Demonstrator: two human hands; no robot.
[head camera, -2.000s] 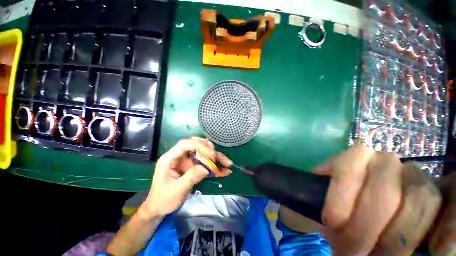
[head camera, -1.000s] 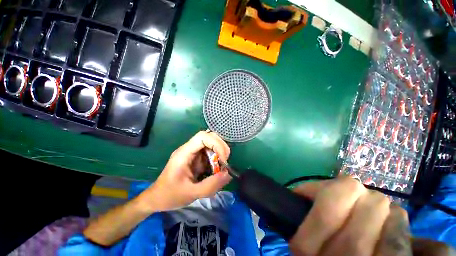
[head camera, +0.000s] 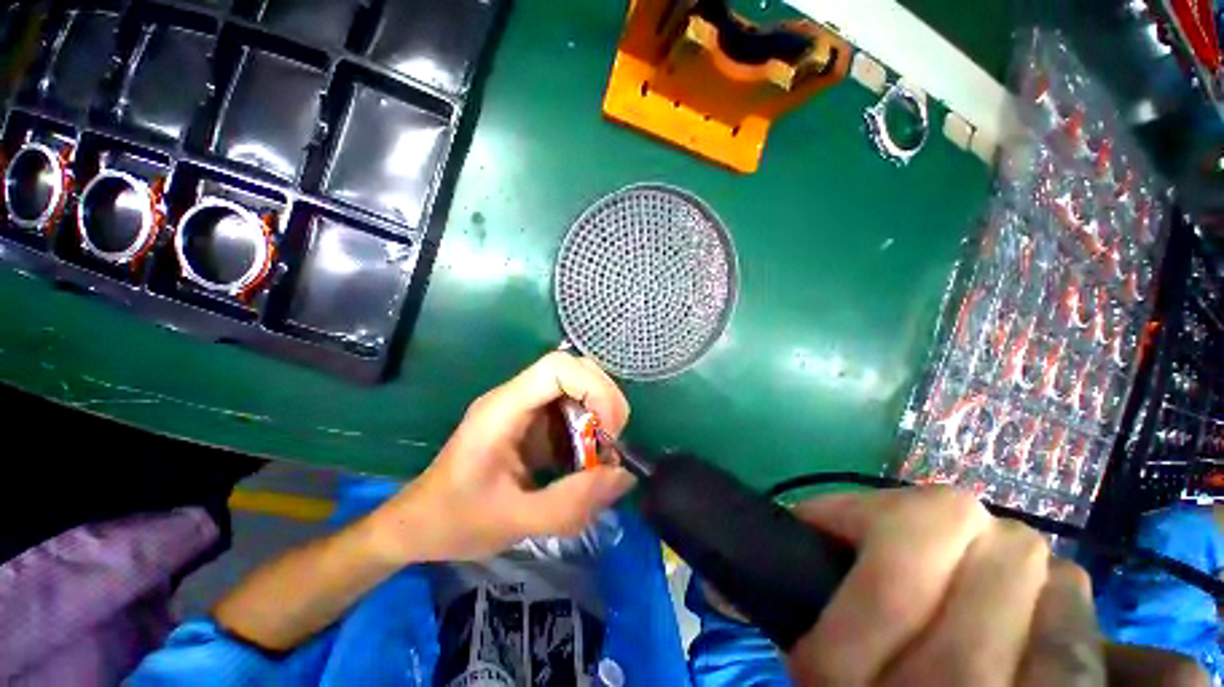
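Observation:
My left hand (head camera: 503, 463) holds a silver and orange-red watch case (head camera: 583, 436) edge-up between thumb and fingers, just below the round grey screw disc. My right hand (head camera: 940, 584) grips a thick black electric screwdriver (head camera: 738, 537). Its thin bit points up-left at the case's edge; whether it touches a screw is too small to tell. The round grey screw disc (head camera: 646, 282) full of small holes lies flat on the green mat. Part of the case is hidden by my left fingers.
A black blister tray (head camera: 383, 150) with a few cases in its near row is on the left. An orange fixture (head camera: 685, 114) stands behind the disc, with a loose silver ring (head camera: 898, 122) beside it. A clear blister tray (head camera: 1027, 349) of many cases is on the right.
Since two seconds ago the view has turned, and the screwdriver bit has moved in to the case's edge. Since one second ago the hands have barely moved.

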